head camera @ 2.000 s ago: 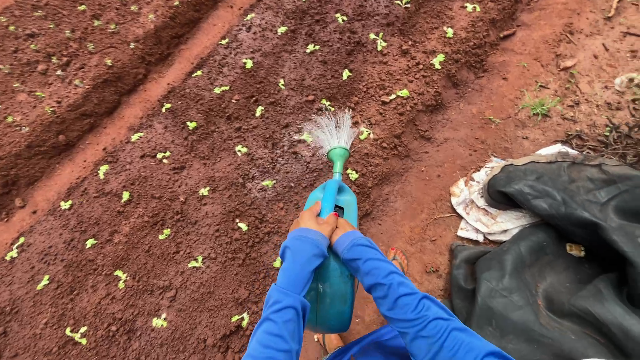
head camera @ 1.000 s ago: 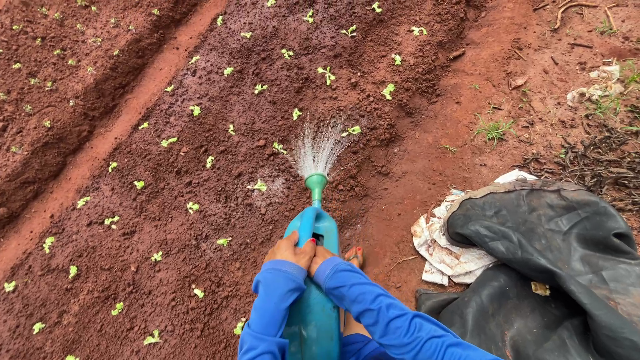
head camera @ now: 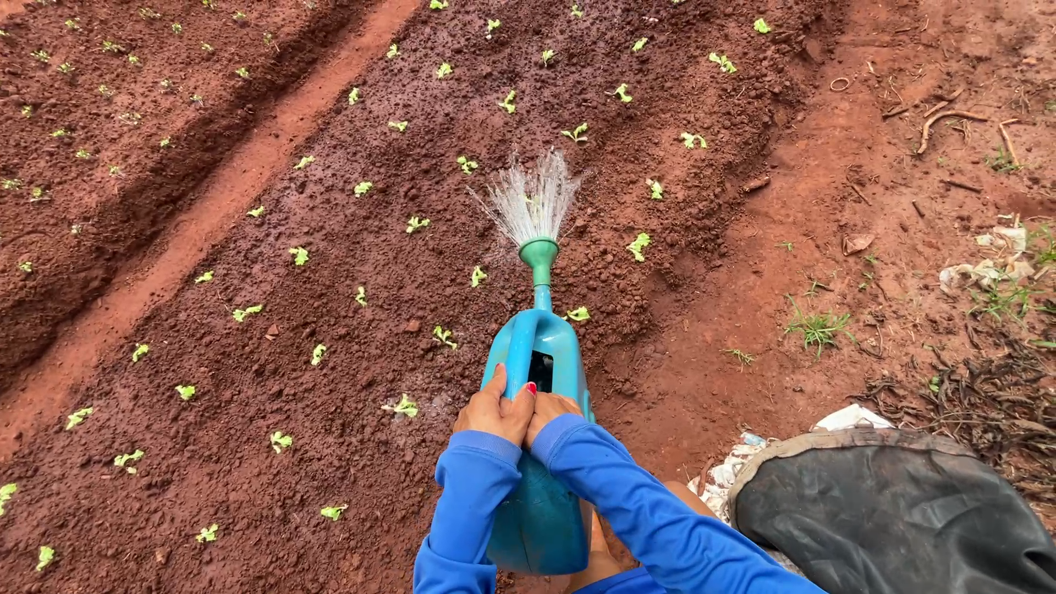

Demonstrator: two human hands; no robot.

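A blue plastic watering can (head camera: 536, 520) points away from me over the bed of red soil (head camera: 355, 445). My left hand (head camera: 495, 412) is closed around its handle, and my right hand (head camera: 551, 410) grips the can right beside it, the two hands touching. Water sprays in a fan from the green sprinkler head (head camera: 539, 254) onto the soil and over a seedling. Small light green seedlings (head camera: 402, 406) stand spaced across the bed, one of them (head camera: 578, 314) just right of the spout. The fingers under the handle are partly hidden.
A bare furrow (head camera: 206, 223) separates this bed from another planted one (head camera: 99, 157) at the upper left. Along the right runs a dirt path (head camera: 792, 247) with grass tufts (head camera: 818, 328) and twigs. Black sheeting (head camera: 883, 511) lies at the lower right, near my legs.
The view has shifted along the bed. The watering can, held in both hands, now sprays a different spot, and the seedlings and black sheeting sit lower in view.
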